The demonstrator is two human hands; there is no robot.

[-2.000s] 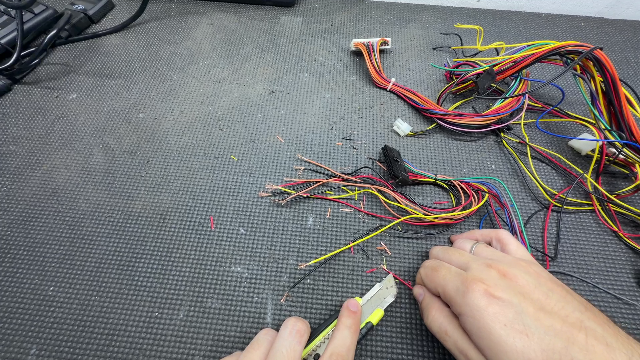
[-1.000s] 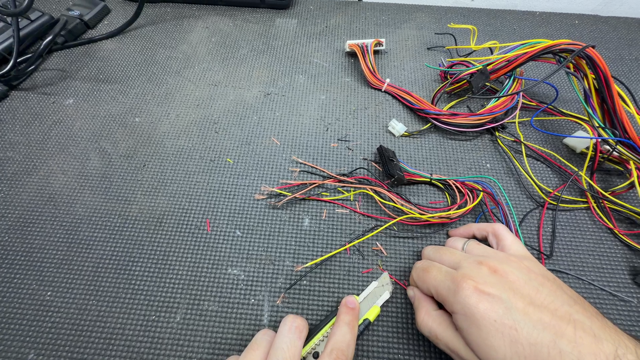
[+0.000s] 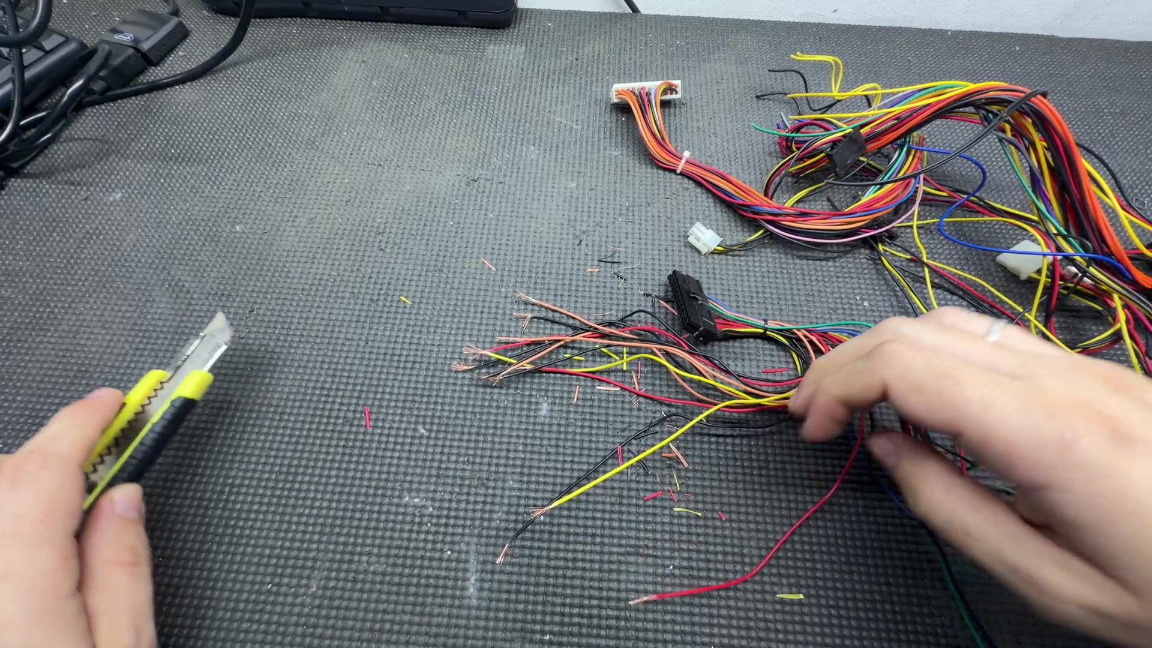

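Note:
At the lower left, my left hand point(image 3: 76, 531) grips a yellow and black snap-off utility knife point(image 3: 153, 414), its blade pointing up and away. My right hand point(image 3: 972, 432) is over the right end of a wire bundle point(image 3: 720, 382), fingers apart; whether the fingertips touch wires cannot be told. A black multi-pin connector point(image 3: 691, 304) is on that bundle. Many of its left ends show bare copper strands. A red wire point(image 3: 801, 522) with a bared tip curves down from near my right fingers. A yellow wire point(image 3: 630, 459) with a bared tip lies to its left, beside black ones.
A larger tangled wire harness point(image 3: 981, 99) lies at the upper right with a white connector point(image 3: 645, 91) and a small white plug point(image 3: 704, 238). Insulation scraps point(image 3: 677, 456) dot the black textured mat point(image 3: 270, 540). Black power cables point(image 3: 171, 85) lie at the upper left.
My left hand has moved left with the knife, away from my right hand. My right hand has opened and moved up a little. The red wire's bared end now lies loose on the mat.

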